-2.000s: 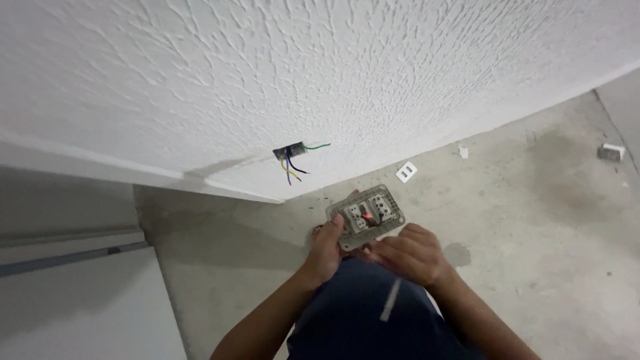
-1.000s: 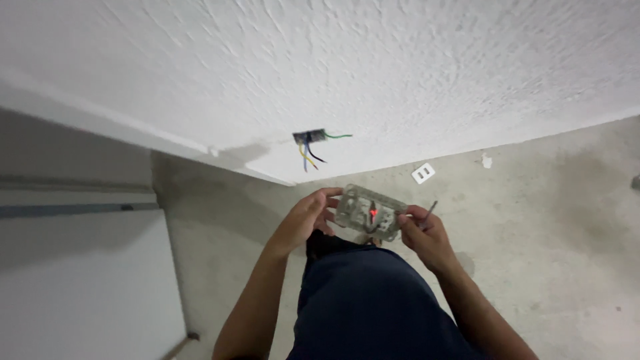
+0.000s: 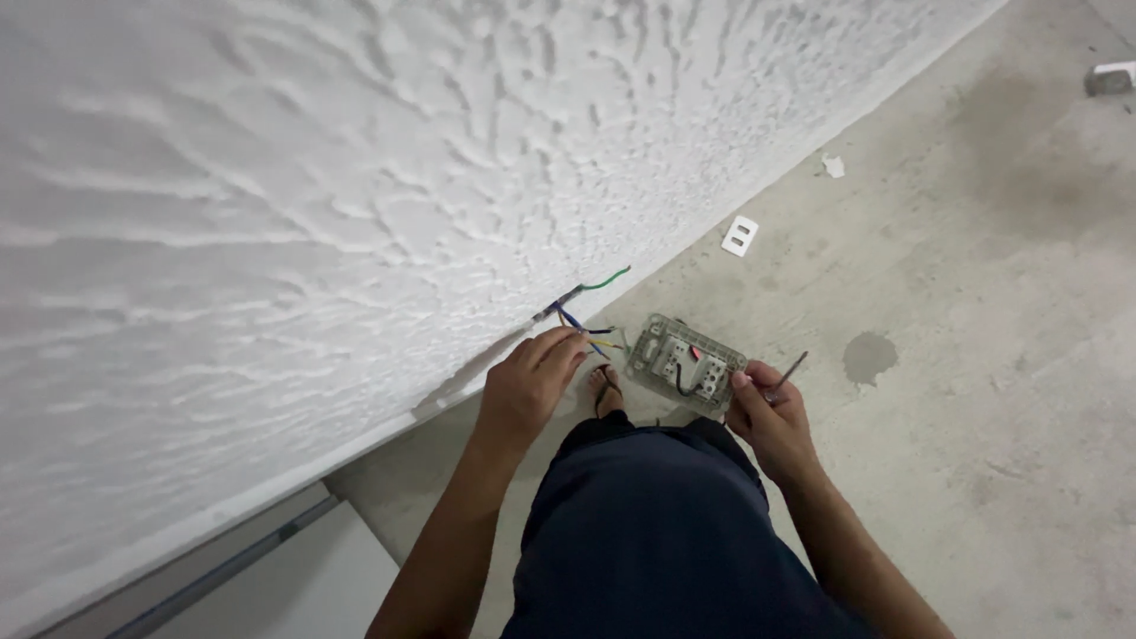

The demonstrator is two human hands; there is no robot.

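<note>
My right hand [image 3: 772, 417] grips one end of a grey electrical socket frame [image 3: 685, 364], its back with terminals, a short red wire and a black wire facing up. A screwdriver [image 3: 788, 374] is tucked in the same hand, its shaft pointing up and right. My left hand [image 3: 532, 382] is at the wires by the wall box [image 3: 559, 303]; its fingertips are close together at a yellow wire [image 3: 605, 343], but whether they pinch it is unclear. Blue and black wires hang beside it, and a green wire [image 3: 608, 280] sticks out to the right.
A textured white wall [image 3: 355, 195] fills the upper left. On the concrete floor lie a white cover plate [image 3: 740, 236], a white scrap [image 3: 832, 165] and a small grey and white object [image 3: 1109, 80] at far right. A white panel [image 3: 284, 577] stands at lower left.
My left hand has let go of the socket frame and moved to the wires at the wall. My right hand still holds the frame and the screwdriver. The view has shifted nearer the wall.
</note>
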